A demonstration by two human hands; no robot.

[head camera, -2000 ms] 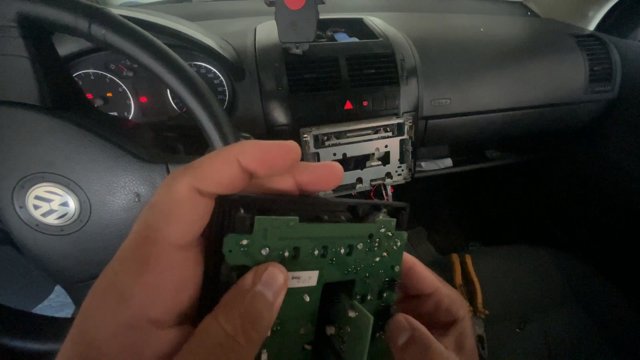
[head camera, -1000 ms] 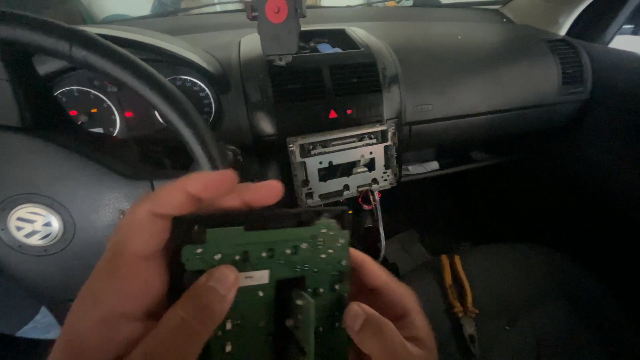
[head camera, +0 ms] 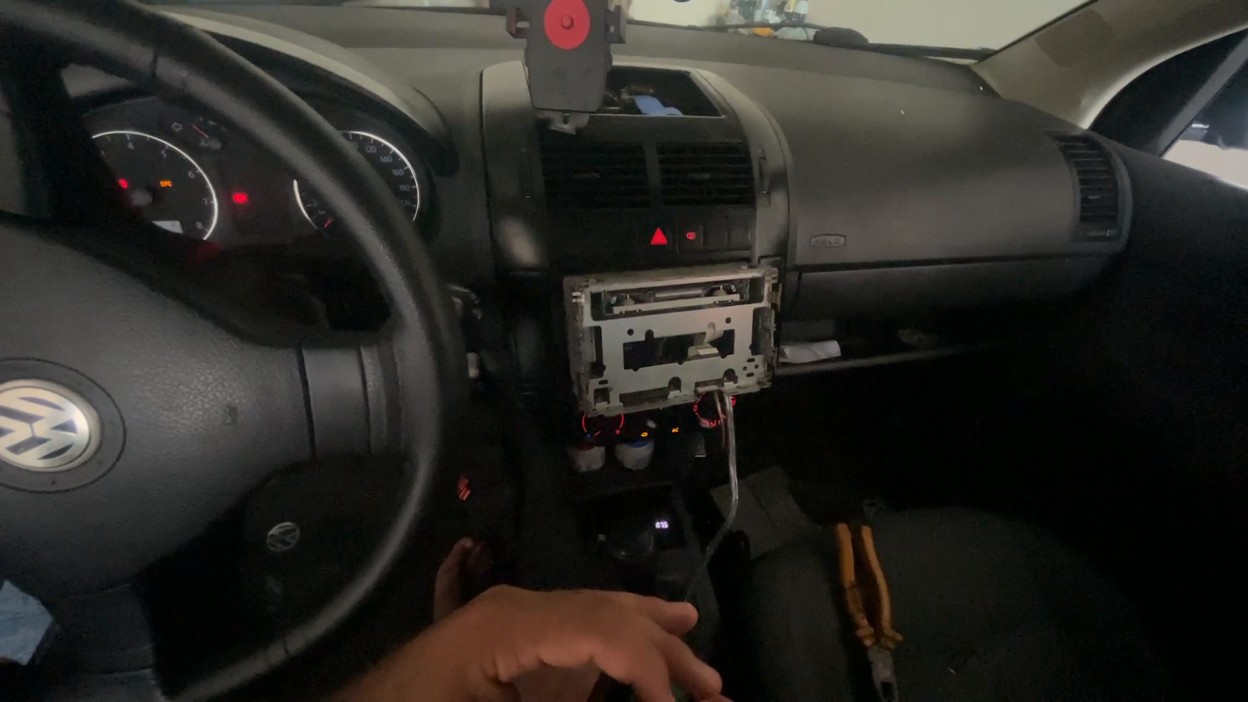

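Note:
At the bottom edge, my left hand (head camera: 575, 639) reaches in from the left with its fingers bent to the right, the thumb out of sight. Just below the fingertips a sliver of the green circuit board (head camera: 680, 694) shows; the rest lies below the frame. My right hand cannot be made out. In the centre dash a metal radio chassis (head camera: 673, 336) with an exposed front sits slightly tilted. From its lower right a thin cable (head camera: 733, 478) hangs down toward the console. Pliers with orange handles (head camera: 863, 585) lie on the dark seat at right.
The steering wheel (head camera: 429, 341) takes up the left side. Lit climate dials (head camera: 603, 425) are just under the chassis. A phone holder (head camera: 568, 58) with a red disc stands above the air vents (head camera: 648, 175). White paper (head camera: 811, 351) lies on the shelf at right.
The circuit board and my hands were in full view earlier; now only my left hand and a bit of board show at the bottom. The view has tilted up.

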